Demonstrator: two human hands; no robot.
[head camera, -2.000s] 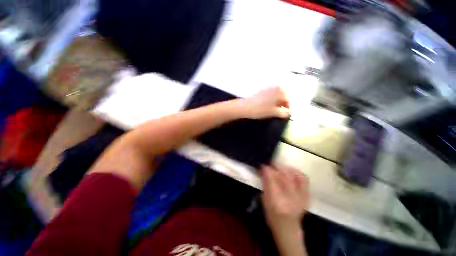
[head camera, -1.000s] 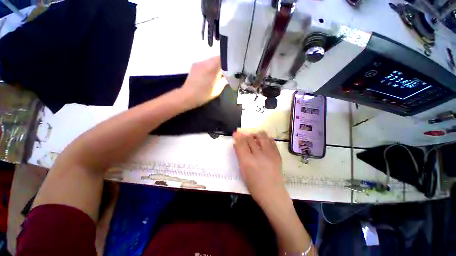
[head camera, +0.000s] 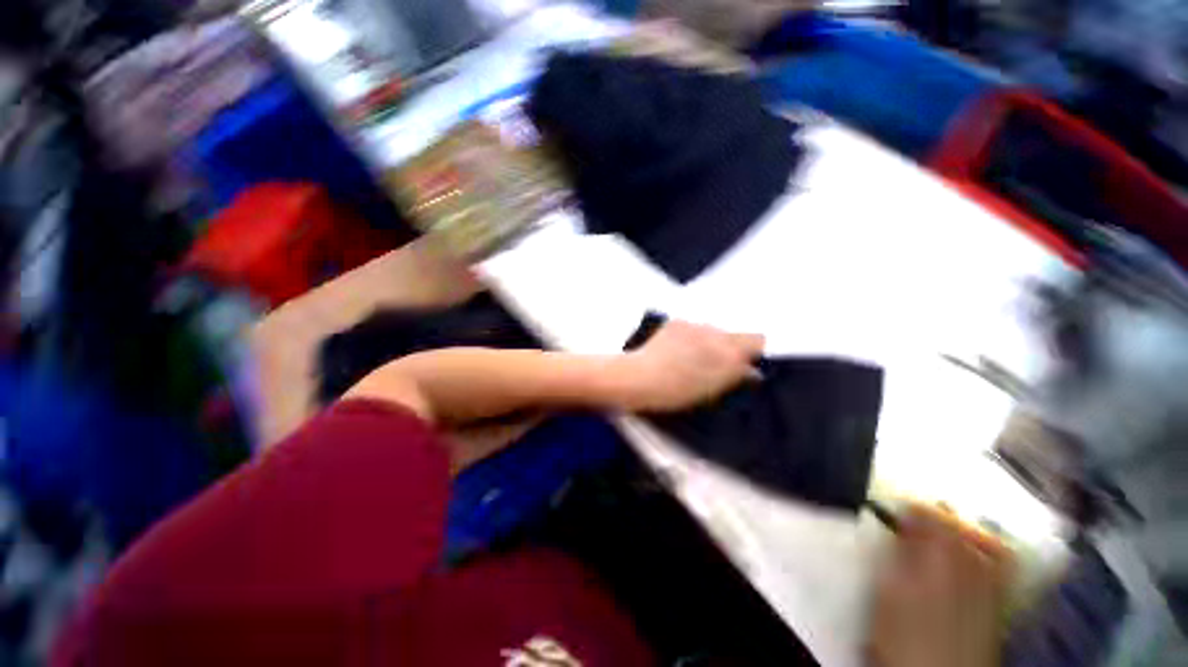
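The view is blurred. A black cut piece (head camera: 814, 424) lies flat on the white table, left of the sewing machine. My left hand (head camera: 693, 368) is closed on its left part, fingers bent over the fabric. My right hand (head camera: 941, 586) is blurred at the lower right, beside the piece's near right corner; whether it touches or grips the corner cannot be told. A stack of cut pieces (head camera: 671, 150) lies farther back on the table, beyond my left hand.
The machine (head camera: 1133, 326) is a grey blur at the right edge. A red-rimmed crate (head camera: 1042, 143) stands behind the table. A brown board (head camera: 352, 293) with dark fabric (head camera: 404, 341) is at the left. Red fabric (head camera: 280, 235) lies beyond it. A dark phone-like shape (head camera: 1071, 612) is at the lower right.
The camera view has swung left, bringing the board and crates into view. My left hand has moved from the piece's needle-side end to its left part. The piece sits farther from the needle.
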